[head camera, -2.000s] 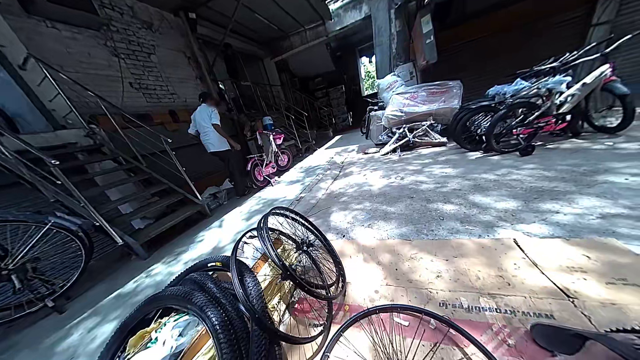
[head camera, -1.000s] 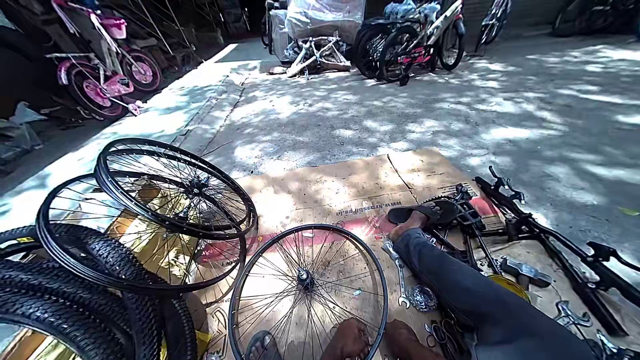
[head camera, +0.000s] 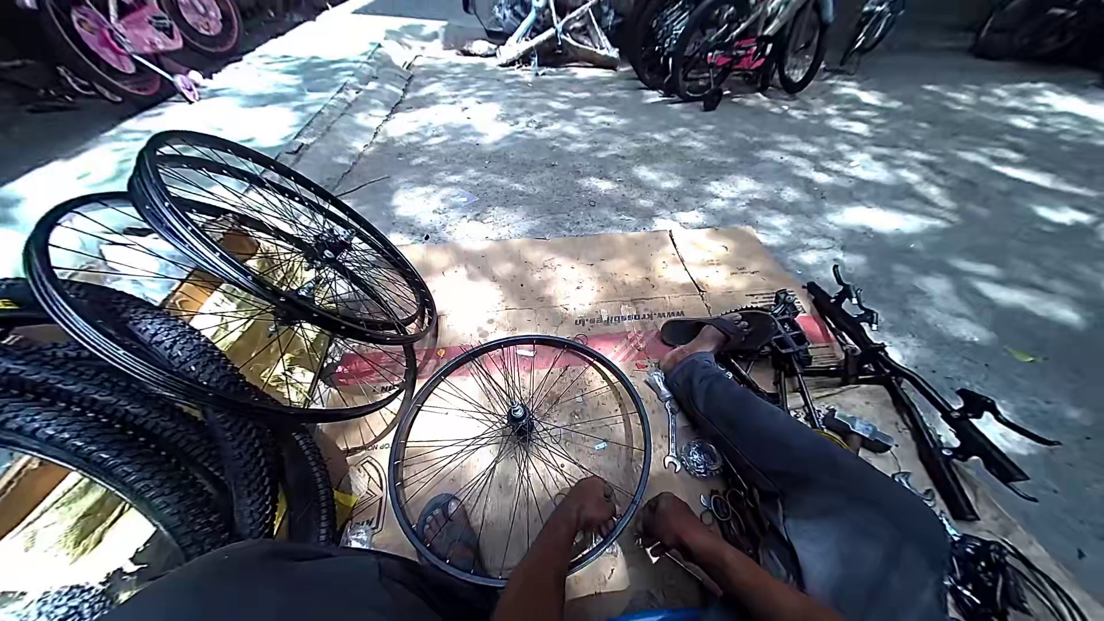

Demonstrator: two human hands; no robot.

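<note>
A black-rimmed bicycle wheel (head camera: 519, 419) without a tire lies before me on a flattened cardboard sheet (head camera: 552, 267), its hub near the centre of the spokes. My left hand (head camera: 592, 504) is curled over the lower right of the wheel, just inside the rim; whether it grips a spoke cannot be told. Right outside the rim, my right hand (head camera: 668, 522) is bent with its fingers curled, close to small shiny parts whose kind is unclear. Beyond it, a wrench (head camera: 672, 435) and a coil of shiny metal (head camera: 700, 458) rest on the cardboard.
More bare wheels (head camera: 285, 241) lean over a pile of knobby bicycle tires (head camera: 129, 431) at the left. My sandaled foot (head camera: 703, 336) is beside crank parts (head camera: 780, 332). Handlebars with brake levers (head camera: 966, 423) lie at the right. Bicycles (head camera: 742, 47) stand farther back.
The view has swung down and to the right. Both my hands now show at the near part of the wheel; a second ago they were at its lower edge, lower in the view.
</note>
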